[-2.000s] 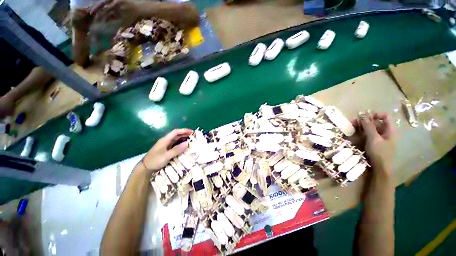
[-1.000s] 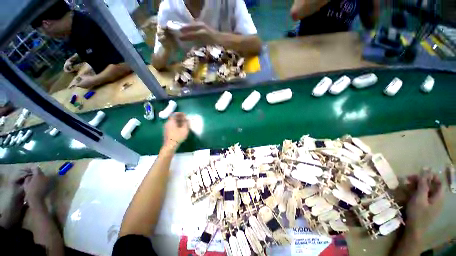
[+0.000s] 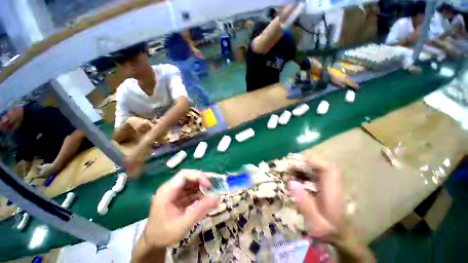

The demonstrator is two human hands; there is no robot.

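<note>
My left hand (image 3: 179,208) holds an open housing (image 3: 216,185) by its left end, above the pile. A bright blue cell (image 3: 238,180) shows inside the housing, which is blurred. My right hand (image 3: 320,198) is at the right of the pile, blurred, with thumb and fingers close together; whether it holds a small part cannot be told. Cream inner parts (image 3: 241,223), some with dark squares, lie heaped below and between my hands. A red and white printed carton sheet (image 3: 295,251) shows under the pile.
A green conveyor belt (image 3: 267,146) with several white units (image 3: 245,135) runs beyond the pile. Grey metal uprights (image 3: 87,120) stand at left. A worker's arm (image 3: 156,136) reaches over the belt. Brown cardboard (image 3: 369,169) covers the bench at right.
My left hand has come back from the belt to above the pile, now with the open housing. My right hand has moved inward to the pile. The view has tilted up.
</note>
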